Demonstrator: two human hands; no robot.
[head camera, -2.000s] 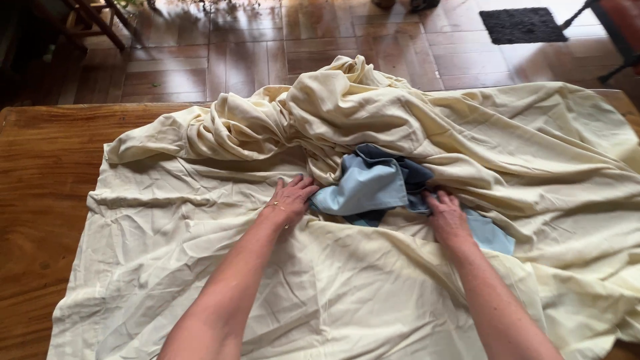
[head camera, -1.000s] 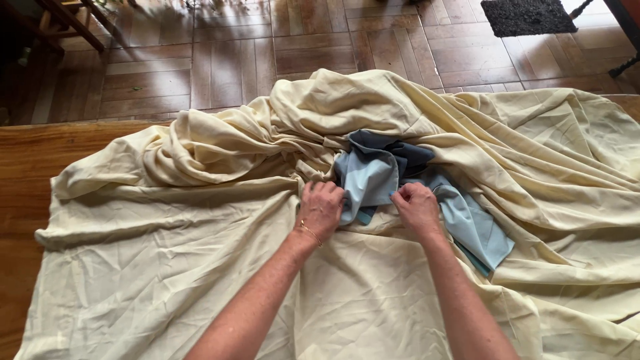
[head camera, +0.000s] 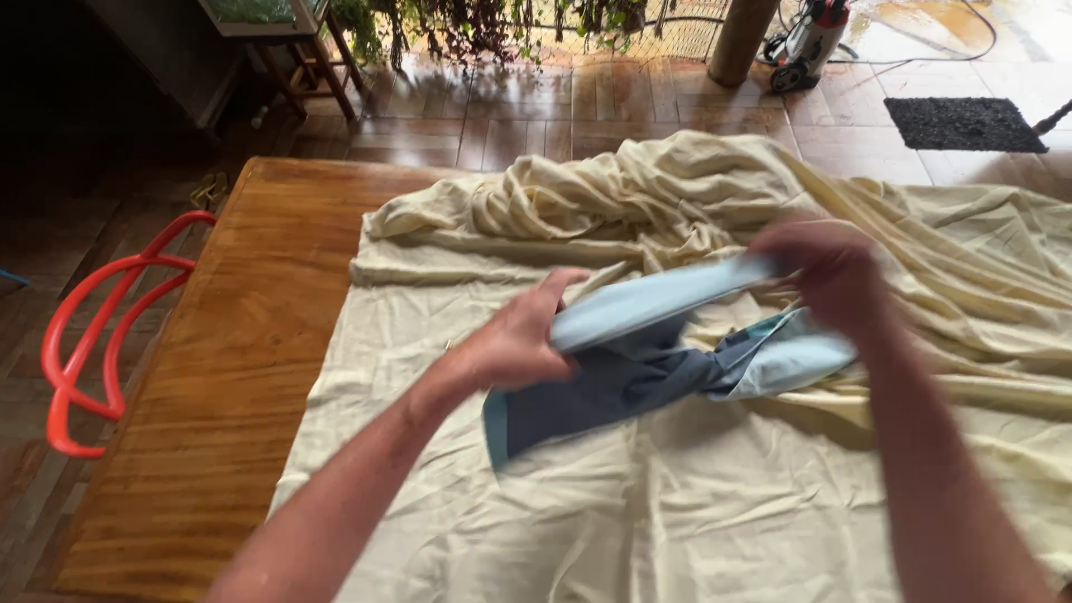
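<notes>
A blue cloth (head camera: 615, 381), light blue on one side and dark blue on the other, is stretched and twisted between my hands above a cream fabric sheet (head camera: 394, 360). My left hand (head camera: 528, 335) has the cloth's left part between thumb and fingers. Blurred by motion, my right hand (head camera: 825, 260) grips its upper right part. The cloth's lower left corner, with a teal edge, hangs over the sheet. Another light blue portion droops below my right hand. Bunched folds of the cream sheet lie behind the cloth.
The sheet covers much of a wooden table (head camera: 251, 276). Red tubing (head camera: 75, 360) loops beside the table's left edge. Beyond it are a wooden stool (head camera: 310, 75), hanging plants (head camera: 502, 29), a post (head camera: 741, 42), a pressure washer (head camera: 812, 50) and a dark mat (head camera: 963, 124) on the floor.
The blue cloth lay crumpled on the cream sheet under my hands; it is now lifted and spread between them. My hands have moved apart. The view has shifted to the left.
</notes>
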